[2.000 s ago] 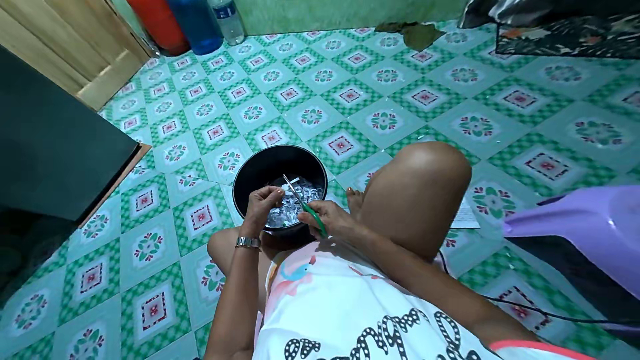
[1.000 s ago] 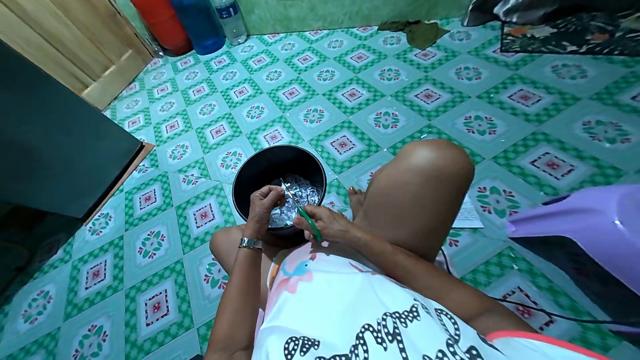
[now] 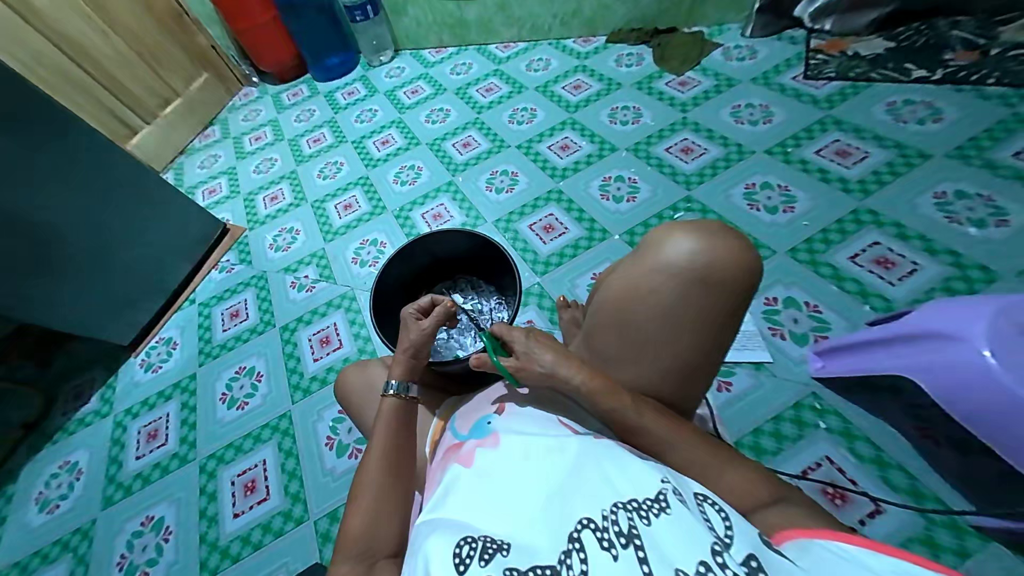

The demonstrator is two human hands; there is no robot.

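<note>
A round black bucket (image 3: 388,264) stands on the floor between my legs, with a heap of small shiny silvery pieces (image 3: 484,304) inside. My left hand (image 3: 424,324), a metal-band watch at its wrist, is over the bucket's left side; its thumb and fingertips pinch a small piece too tiny to make out. My right hand (image 3: 532,352) is over the near right rim, closed around the green handles of a pair of scissors (image 3: 498,358). The blades point up and left towards my left fingertips; whether they are parted is hard to see.
A purple plastic chair (image 3: 944,352) and a black cable (image 3: 848,492) lie at the right. A paper sheet (image 3: 748,342) is beside my knee. Bottles (image 3: 372,32) and containers line the far wall, near a cloth (image 3: 680,52). A dark panel (image 3: 104,208) stands left on the patterned floor (image 3: 504,180).
Both hands stay over the bucket. The scissor blades, upright and pale in the earlier frames, now tilt more to the left and look darker.
</note>
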